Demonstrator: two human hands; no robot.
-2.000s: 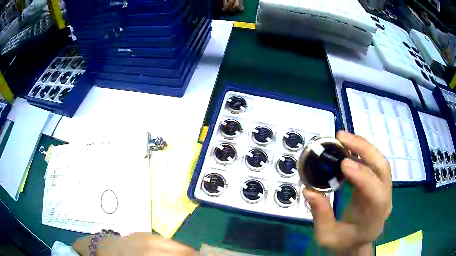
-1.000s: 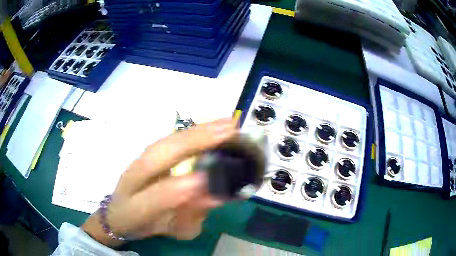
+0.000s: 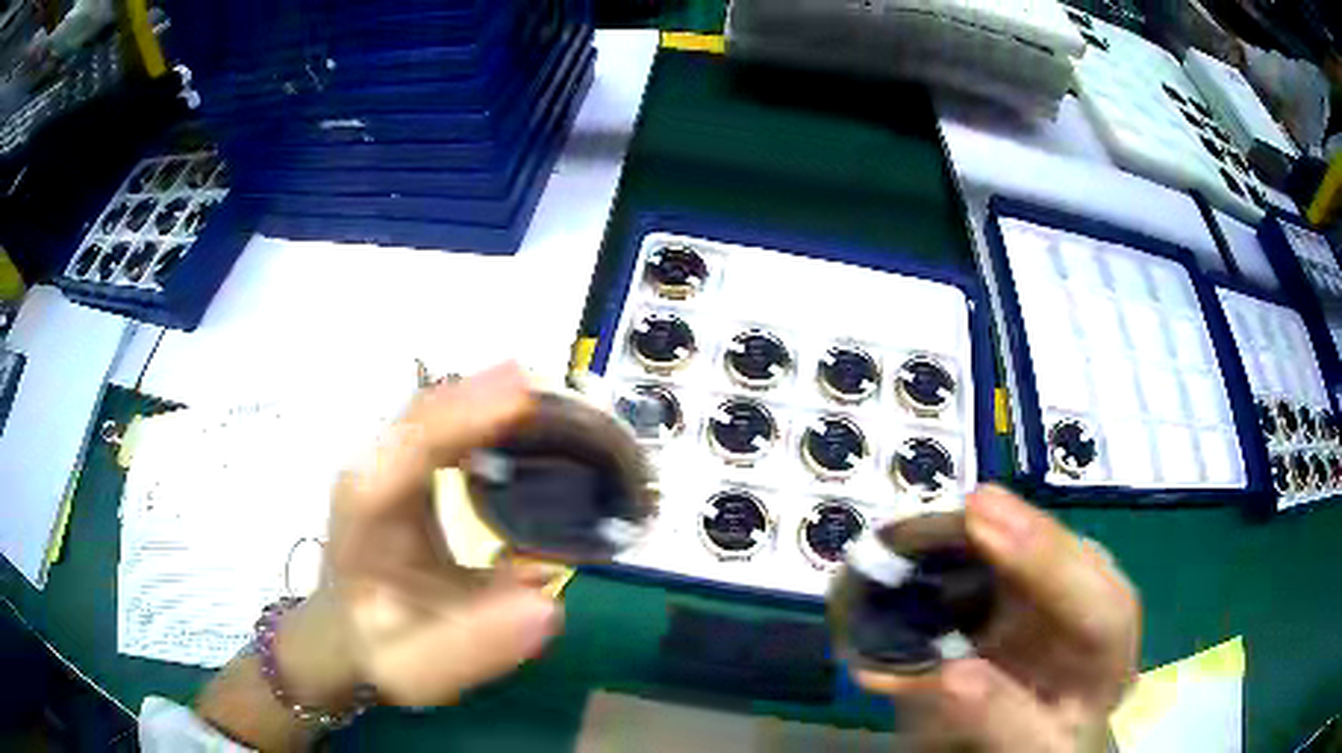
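My left hand (image 3: 427,544) holds a round watch head (image 3: 567,478) by its rim, above the left edge of the watch tray, black face showing, slightly blurred. My right hand (image 3: 1030,633) holds another watch head (image 3: 916,591) by its rim, over the tray's lower right corner, with white tabs on its black face. The watch tray (image 3: 824,287) has a dark blue frame and white compartments with several watch heads in them. Its lower corners are partly hidden by my hands and the held watches.
A second tray (image 3: 1126,324) at the right holds one watch head. A check sheet (image 3: 206,530) lies at the left. Stacked blue trays (image 3: 398,147) stand upper left. Dark squares (image 3: 743,647) and a grey-beige strip (image 3: 692,728) lie nearest me. A yellow-white note (image 3: 1200,699) is lower right.
My right hand has come back into view with a watch head in it. My left hand, holding its watch, has shifted left. A watch head now sits in the second tray, unlike two seconds ago.
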